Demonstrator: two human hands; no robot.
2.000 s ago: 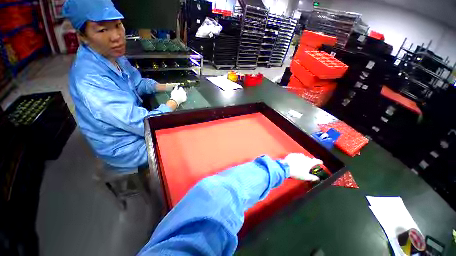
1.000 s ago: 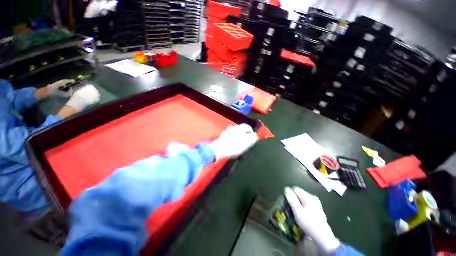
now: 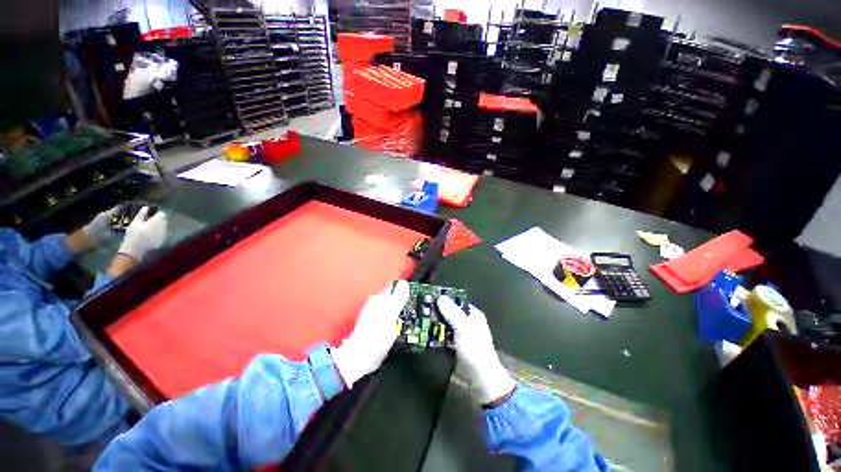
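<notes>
A green circuit board panel with dark and yellow parts is held between my two hands, over the near right edge of the tote. My left hand, in a white glove, grips its left end. My right hand, also in a white glove, grips its right end with the thumb on top. The black tote has a flat red liner. One small board lies in the tote's far right corner.
A glossy grey mat lies at the near right. Beyond are paper, a tape roll, a calculator, red foam and a blue dispenser. A black bin stands right. A person in blue handles a board at left.
My left hand has left the tote's far right corner and come back to grip the panel. My right hand has raised the panel from above the mat. The view has turned slightly.
</notes>
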